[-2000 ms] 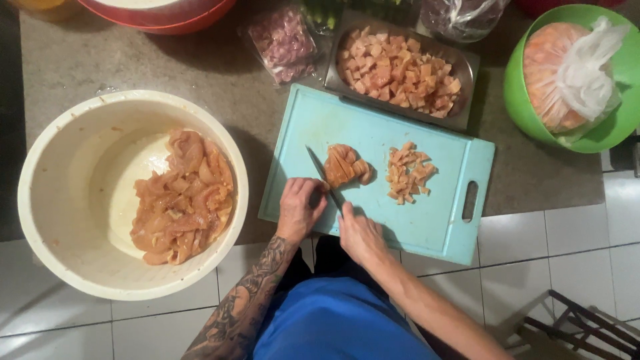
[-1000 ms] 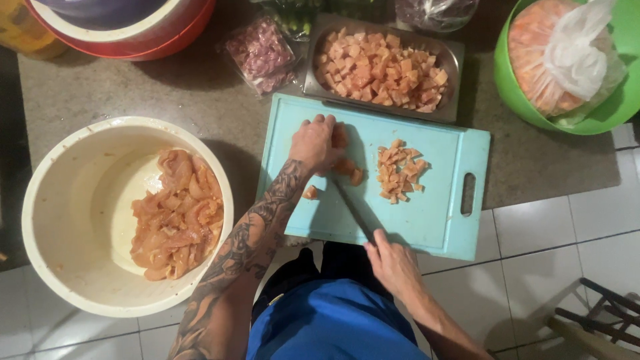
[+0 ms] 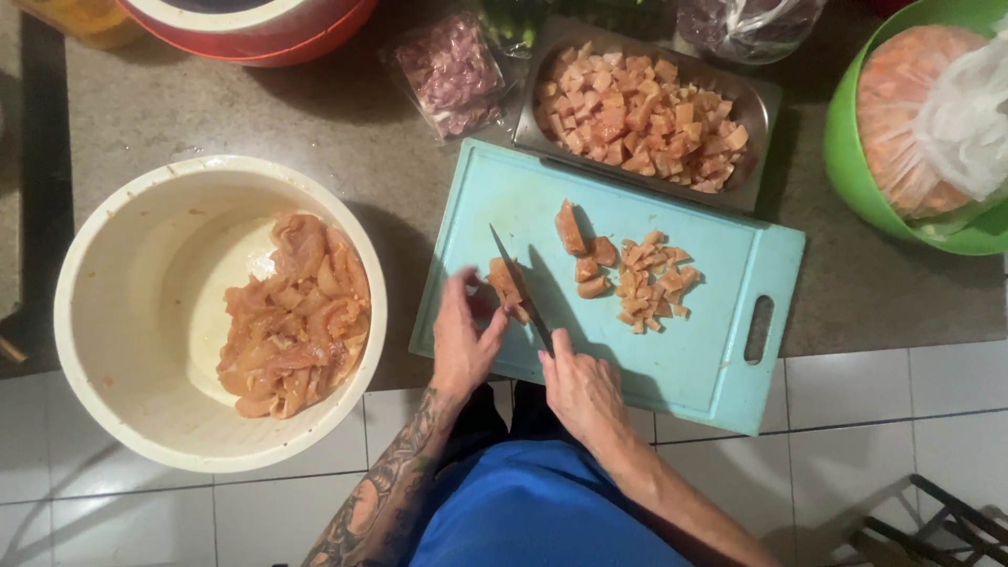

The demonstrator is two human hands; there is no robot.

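Observation:
My right hand [image 3: 581,387] grips a kitchen knife [image 3: 524,291] by its handle; the blade slants up and left over a strip of raw meat [image 3: 505,283] on the turquoise cutting board [image 3: 693,378]. Beside that strip is my left hand [image 3: 466,335], thumb and fingers spread around its near end; whether they press on it is hard to tell. Several larger meat chunks [image 3: 570,228] lie mid-board, and a pile of small diced pieces [image 3: 654,279] is to their right. Touching the board's far edge, a steel pan [image 3: 760,150] holds cubed meat [image 3: 630,110].
At left stands a deep white tub [image 3: 67,315] with raw meat slices [image 3: 299,323]. Behind are a red bowl [image 3: 315,39], a plastic bag of pinkish meat [image 3: 453,71] and another clear bag [image 3: 744,27]. A green bowl [image 3: 846,165] holds a tied bag [image 3: 906,118] at right.
My left hand has moved back from the far chunks toward the board's near left. The knife has moved left, over a strip there. One second ago my left hand covered part of the mid-board meat.

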